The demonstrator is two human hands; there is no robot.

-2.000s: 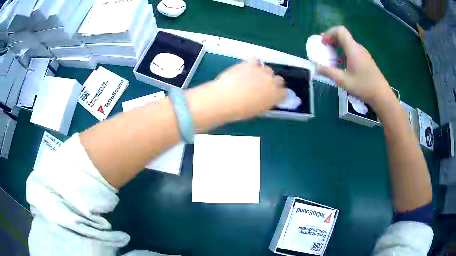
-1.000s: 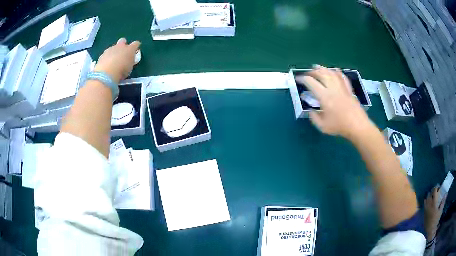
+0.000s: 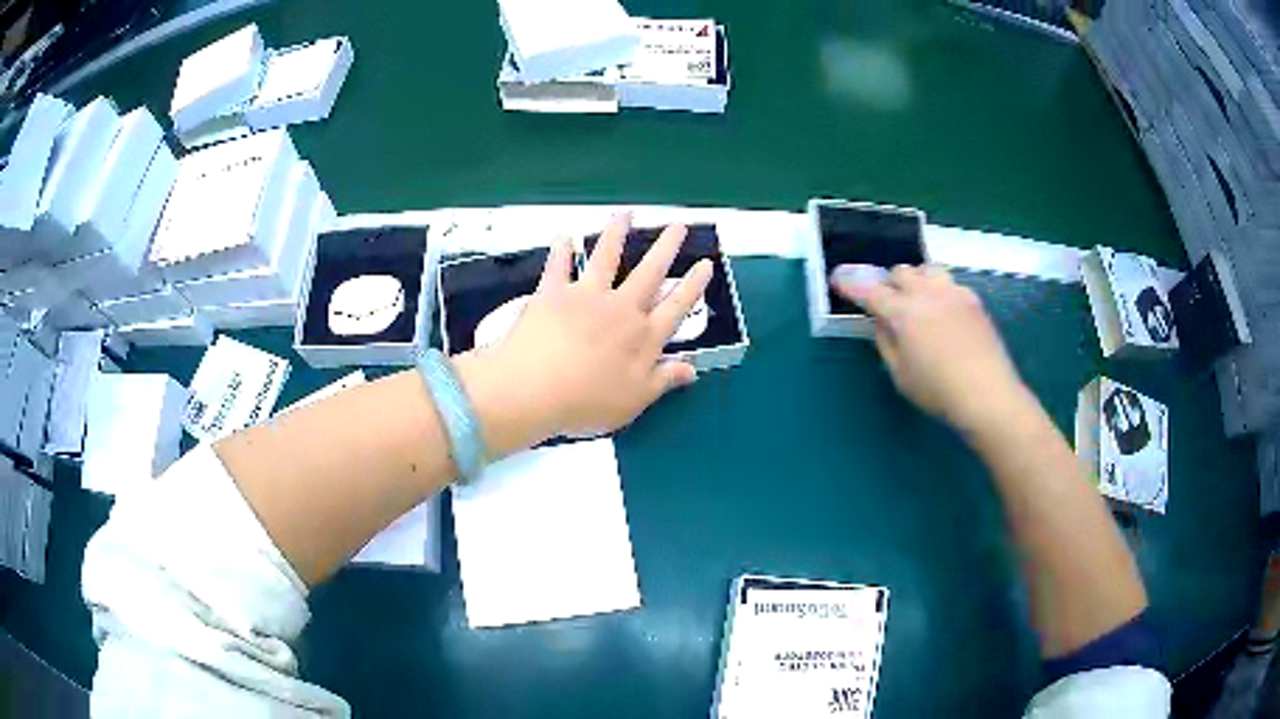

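Several open box bases with black insides stand in a row. The far-left box base (image 3: 320, 341) holds a white device (image 3: 367, 304). My left hand (image 3: 597, 344) lies palm down with fingers spread over the two middle boxes, partly hiding their devices. The right box base (image 3: 870, 225) stands apart. My right hand (image 3: 934, 337) reaches into it, fingertips at a pale blurred device (image 3: 854, 281); whether they grip it is unclear. A blank white card (image 3: 548, 541) lies below my left hand. A box with a printed leaflet (image 3: 807, 646) is at the bottom.
White boxes and leaflets (image 3: 225, 204) are piled at left. A white strip (image 3: 772, 232) runs behind the row. Finished boxes (image 3: 1127, 443) stand at right, beside grey stacks (image 3: 1193, 127). More boxes (image 3: 562, 91) are at the back.
My left hand has moved right from the left pile onto the middle boxes. Another box now stands beside the tilted one. My right hand remains at the right box, where one box base now shows.
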